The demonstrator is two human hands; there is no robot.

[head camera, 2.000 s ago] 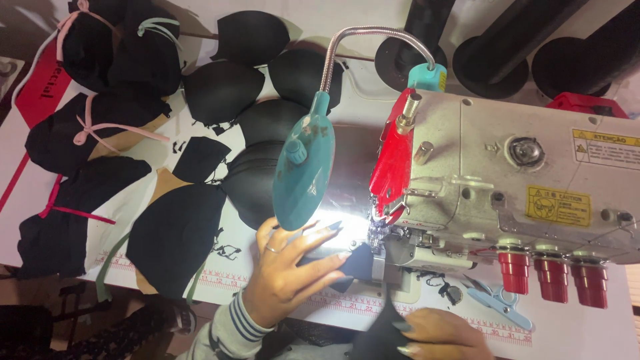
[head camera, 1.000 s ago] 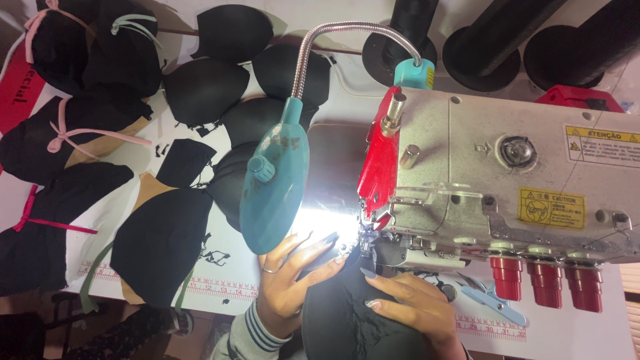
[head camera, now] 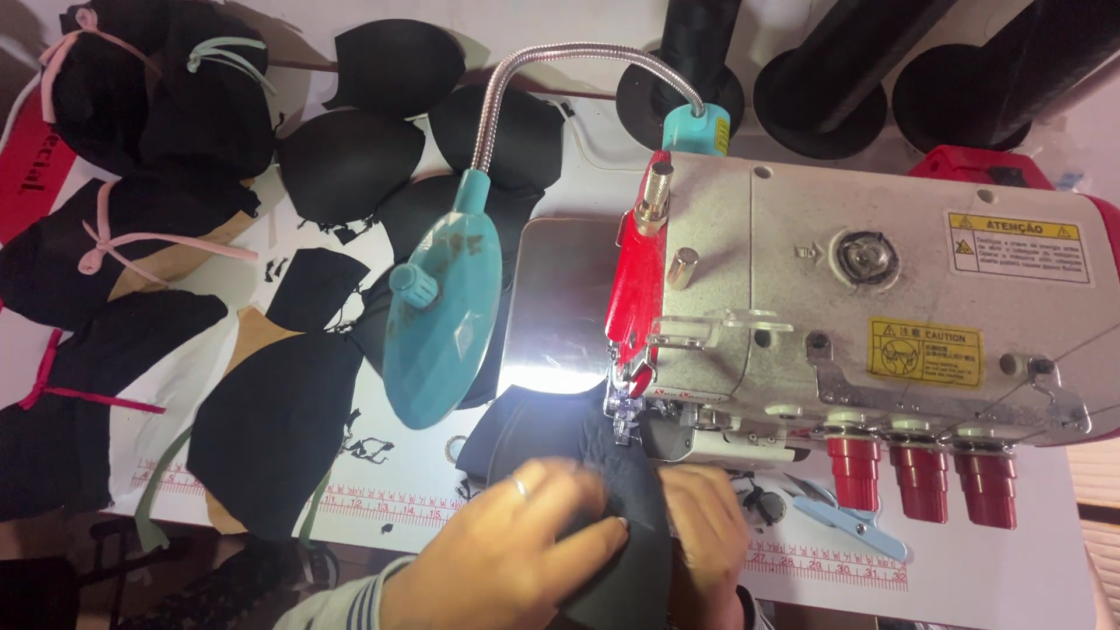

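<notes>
A black padded fabric cup [head camera: 626, 542] lies in front of the presser foot [head camera: 622, 420] of an overlock sewing machine [head camera: 814, 289], its far end up against the foot. My left hand [head camera: 516, 542] rests on the cup's left part, ring on one finger, its fingers blurred and bent over the fabric. On the cup's right edge is my right hand [head camera: 704, 534], fingers curled around the edge, fingertips partly hidden. A teal lamp [head camera: 446, 306] on a flexible metal neck hangs left of the needle area, which is brightly lit.
Several black fabric cups [head camera: 350, 166] and cut pieces [head camera: 280, 429] lie on the left, some with ribbon bows. Blue thread snips [head camera: 853, 525] lie at the right by black scraps. A printed ruler [head camera: 385, 507] runs along the table's front edge. Black thread cones [head camera: 818, 96] stand behind.
The black fabric has come up to the presser foot and lies flatter and longer before it. My left hand has moved back from the foot, toward me. The right hand now sits at the fabric's right edge.
</notes>
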